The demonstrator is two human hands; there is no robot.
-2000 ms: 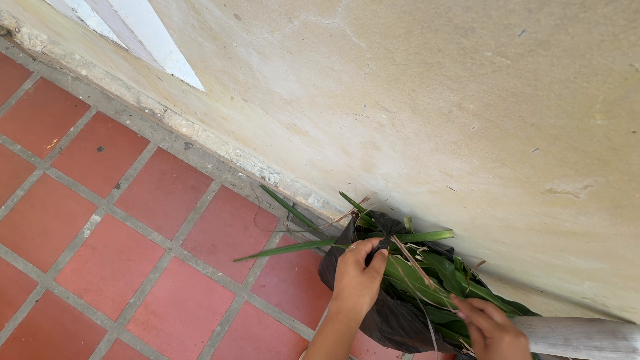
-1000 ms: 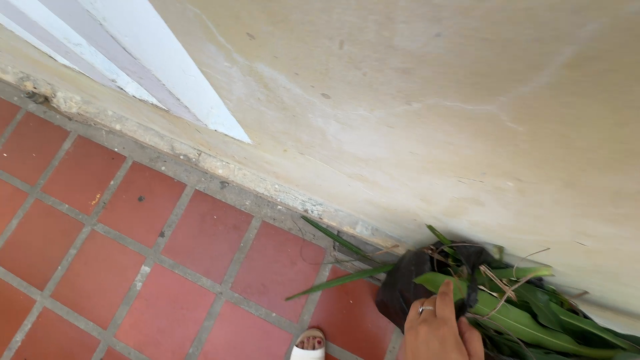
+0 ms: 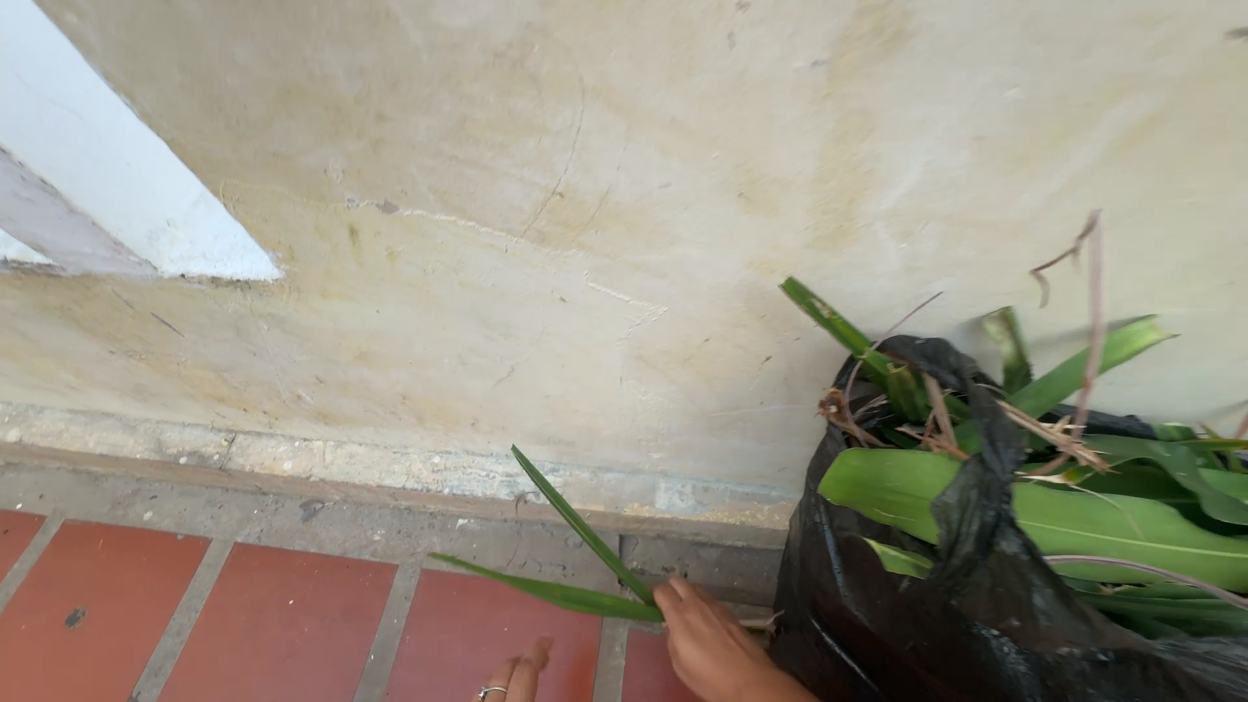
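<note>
Low in the frame, my right hand (image 3: 717, 643) pinches the base of two long narrow green leaves (image 3: 575, 531), which fan out to the left over the floor's edge. To its left, the fingertips of my left hand (image 3: 512, 678), one with a ring, rise from the bottom edge, extended and holding nothing visible; the rest of that hand is out of frame. Right of my right hand stands a black plastic bag (image 3: 829, 575) against the wall. Broad green leaves (image 3: 1092, 526) and dry brown stems (image 3: 1053, 434) stick out of its mouth.
A stained plaster wall (image 3: 546, 244) fills the upper view, with a white painted shape (image 3: 166, 185) at upper left. Along its foot run a rough ledge (image 3: 341, 468) and a concrete strip. Red floor tiles (image 3: 283, 624) with grey joints lie at lower left.
My hands have moved from the bag to the floor at its left. My right hand has taken hold of the narrow leaves. The view has swung and come closer; the sandaled foot is out of view.
</note>
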